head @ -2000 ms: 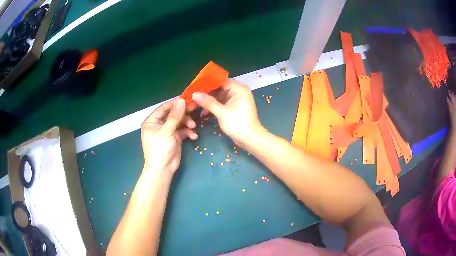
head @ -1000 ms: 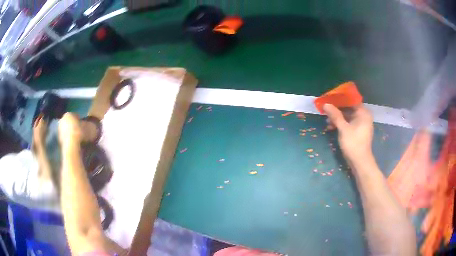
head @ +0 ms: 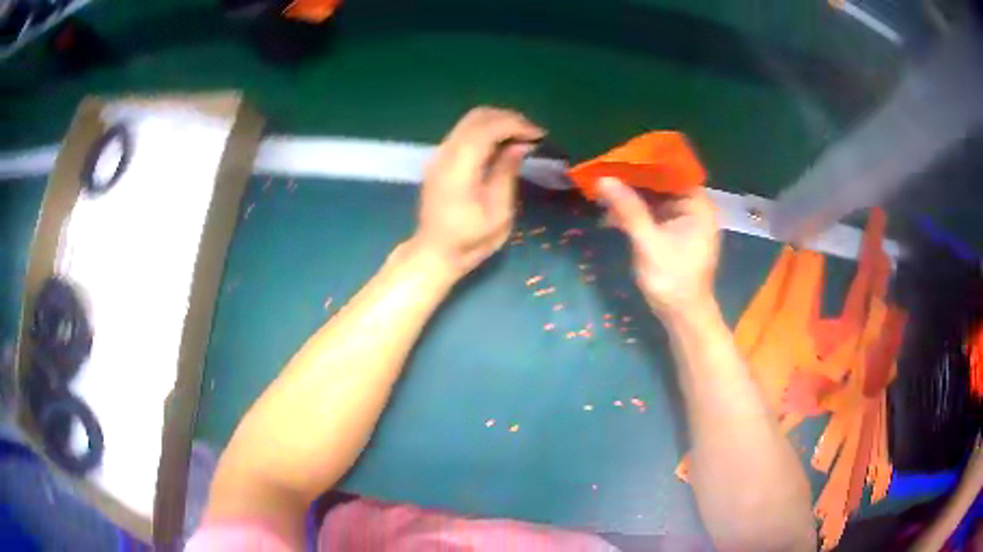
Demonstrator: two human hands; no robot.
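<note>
My right hand [head: 677, 243] pinches a folded orange strap [head: 652, 162] over the pale rail. My left hand [head: 469, 194] is just left of it, fingers curled around a thin dark piece [head: 552, 162] that looks like a black ring; it is blurred and partly hidden by the fingers. The dark piece meets or nearly meets the strap's left end; whether they are joined cannot be told.
An open carton [head: 196, 323] with white lining and black rings [head: 73, 431] stands at left. The strap pile [head: 862, 367] lies at right by the metal post [head: 884, 140]. Tiny orange bits dot the green bench. A black speaker [head: 286, 38] with orange strap stands beyond the rail [head: 345, 160].
My left hand went from the strap to the ring carton and is now back beside my right hand with a dark piece. My right hand still holds the folded strap. The view has shifted.
</note>
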